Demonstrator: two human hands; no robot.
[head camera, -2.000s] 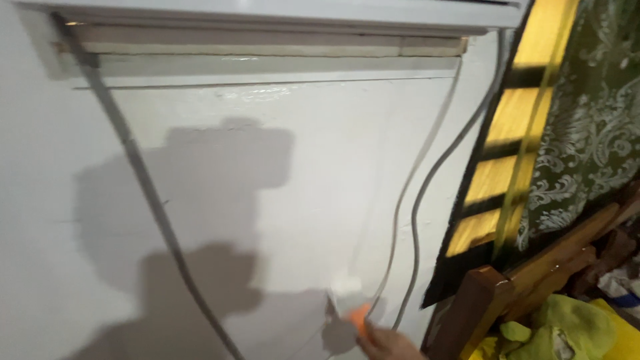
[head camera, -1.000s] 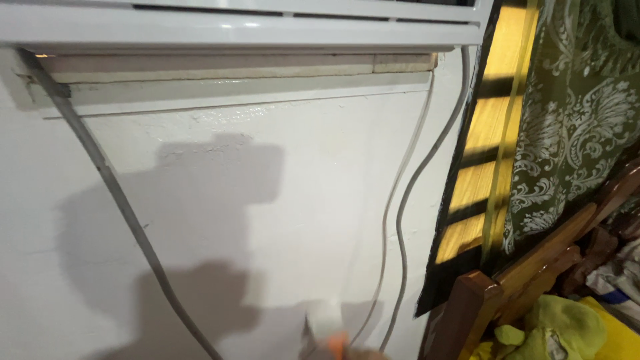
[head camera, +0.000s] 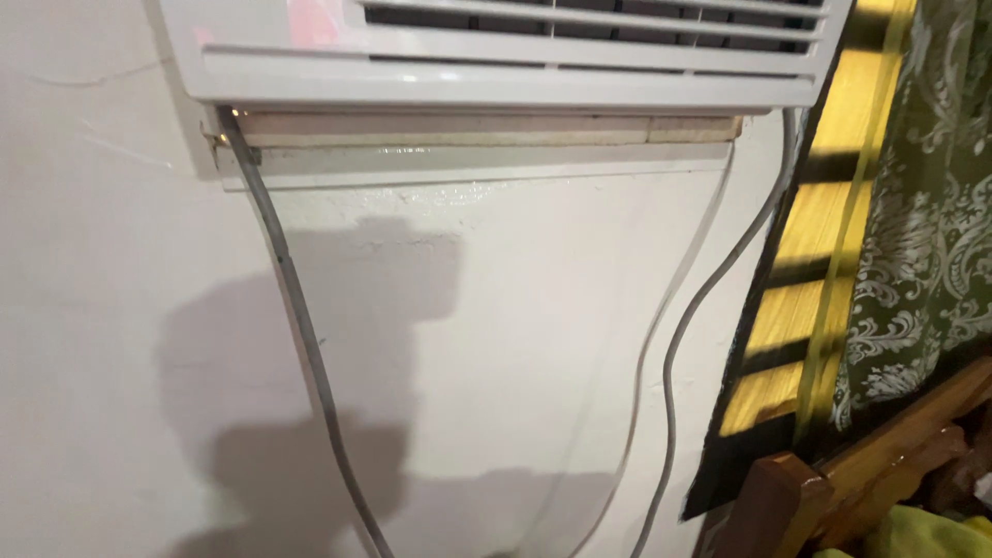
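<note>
Neither of my hands shows in the head view now. In front of me is a white painted wall (head camera: 527, 325) with a wet-looking, rough patch near its top and a broad shadow over its left half. A white louvred appliance, which looks like a window air conditioner (head camera: 504, 85), juts out above it. Under it runs a pale wooden strip (head camera: 465, 129). One grey cable (head camera: 310, 341) hangs from the appliance's lower left corner, and another grey cable (head camera: 670, 372) curves down from its lower right.
At the right are a dark-framed opening with yellow slats (head camera: 814, 225) and a green patterned curtain (head camera: 899, 310). Below them stands a brown wooden furniture frame (head camera: 783, 496), with yellow-green cloth (head camera: 922, 535) beside it in the lower right corner.
A hand with an orange-handled, flat-bladed tool, low on the wall in the earlier frames, has left the view at the bottom. The view has tilted up, showing more of the appliance.
</note>
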